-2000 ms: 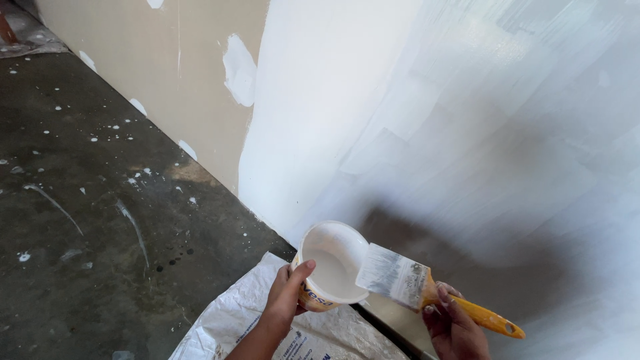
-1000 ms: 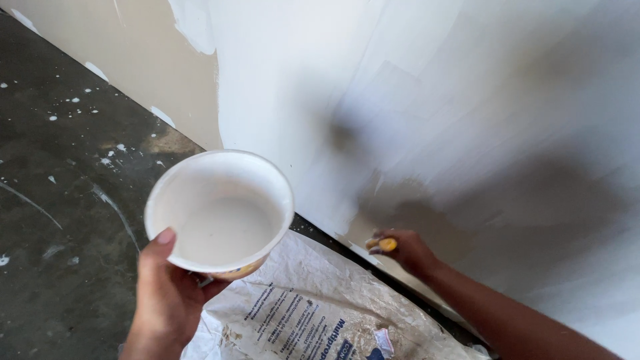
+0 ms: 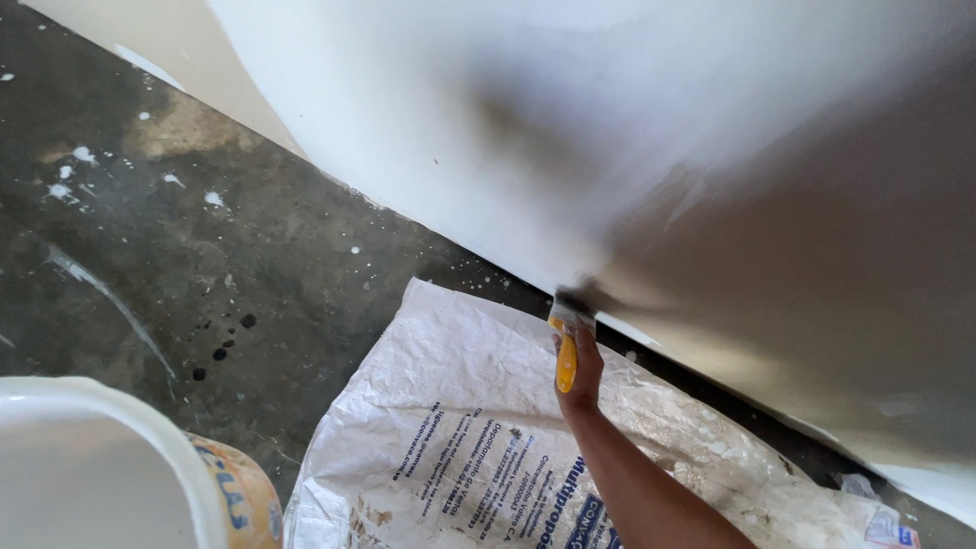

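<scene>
My right hand (image 3: 583,370) grips a paintbrush (image 3: 566,358) with a yellow handle. Its bristles touch the foot of the wall (image 3: 427,137), near the floor line, and look dark and blurred in shadow. At the lower left a white plastic tub (image 3: 206,488) with a printed orange and yellow side appears large and cut off by the frame. White paint shows inside it. My left hand is out of view. White paint covers much of the wall, while a beige part shows at the upper left.
A wrinkled white sack (image 3: 457,358) with printed writing lies on the floor along the wall. The dark concrete floor (image 3: 252,259) bears white paint splashes and several black spots. A small crumpled plastic piece (image 3: 881,511) lies at the lower right.
My right hand has brought the brush from beside the tub down to the wall's foot. My left hand, earlier seen holding the tub, has left the view. The tub now appears larger, at the lower left.
</scene>
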